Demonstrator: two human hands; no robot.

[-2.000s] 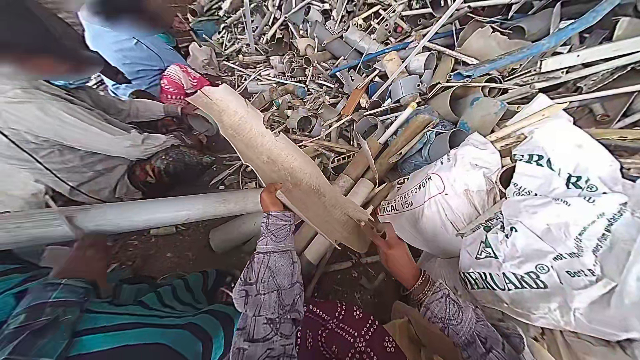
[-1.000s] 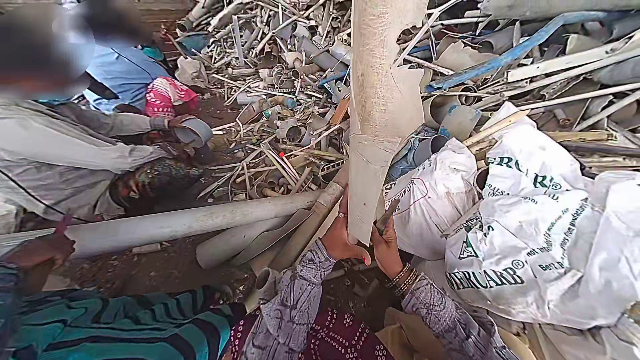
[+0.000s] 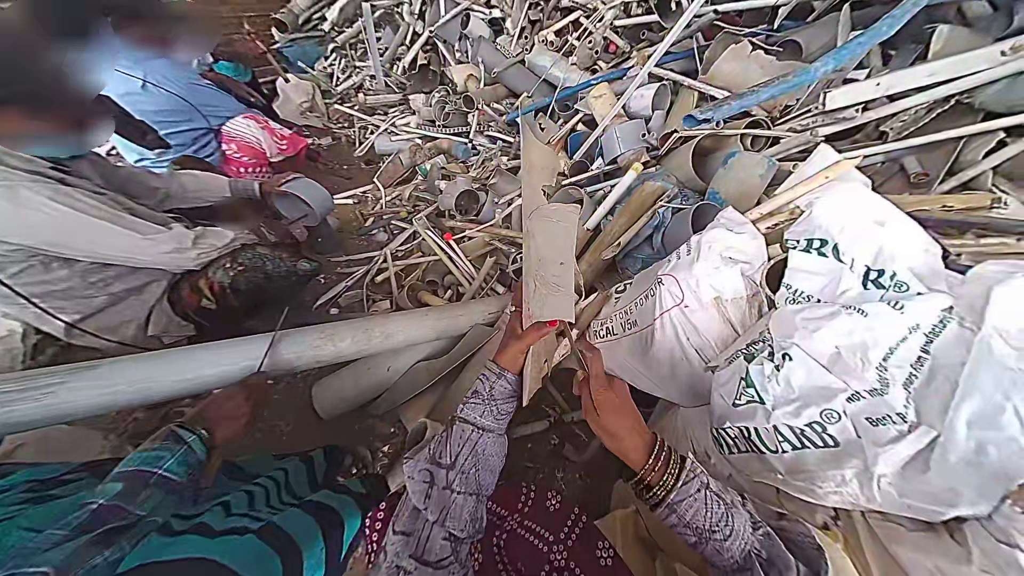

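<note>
My left hand [image 3: 520,334] grips the lower part of a broken, curved piece of beige plastic pipe [image 3: 552,260], which stands roughly upright in front of me with a jagged top. My right hand [image 3: 600,392], with bangles at the wrist, is closed on a thin tool, perhaps a knife [image 3: 574,346], held against the lower right edge of the piece. Its handle is hidden in my fingers. Below my left hand a pointed end of the plastic sticks down.
A long grey pipe [image 3: 368,334] lies across the left. White printed sacks [image 3: 864,384] stand at the right. Behind spreads a heap of scrap plastic pipes [image 3: 480,96]. Co-workers sit at the left; one person's hand [image 3: 228,412] is near the long pipe.
The plastic piece was slanted to the left, then upright and tall in view; now it looks shorter, with its upper end tipped away. Both hands have stayed at its lower end.
</note>
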